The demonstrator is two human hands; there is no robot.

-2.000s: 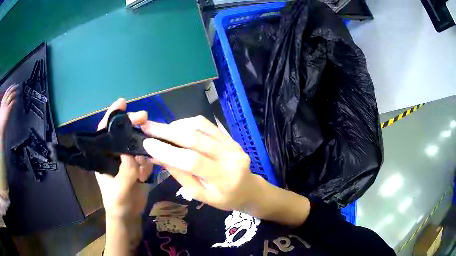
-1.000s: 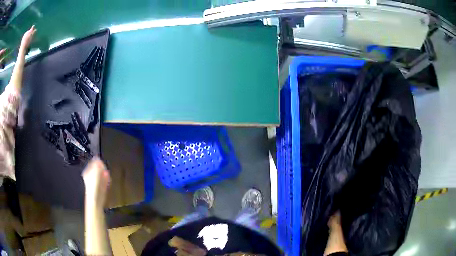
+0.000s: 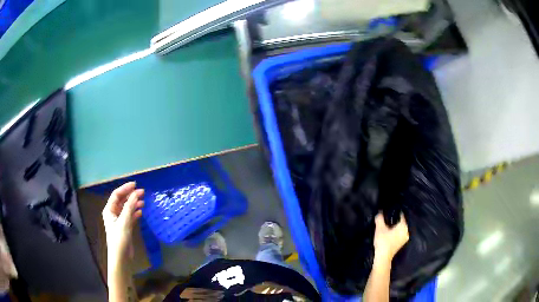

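Note:
My left hand [image 3: 122, 206] is raised at the lower left, beside the green board's front edge, fingers apart and no part seen in it. My right hand [image 3: 390, 233] is over the open black bag [image 3: 337, 200] at the right, its fingers closed on a long matte black piece [image 3: 402, 171] that points away from me. The piece blends with the dark film, so its shape and far end are unclear. The bag lines a blue crate [image 3: 282, 159]. Slim black parts [image 3: 56, 218] lie loose on the black tray [image 3: 23, 194] at the far left.
The green board [image 3: 159, 112] lies between tray and crate, with a metal rail [image 3: 207, 26] behind it. A blue stool [image 3: 183, 209] stands below the board's edge, near my shoes. Part of another person's sleeve [image 3: 6, 259] shows at the left edge. Yellow-black tape marks the floor.
The joined black unit has left my left hand, and my hands have moved apart. My left hand has opened near the tray side. My right hand has gone to the bag. The view has shifted.

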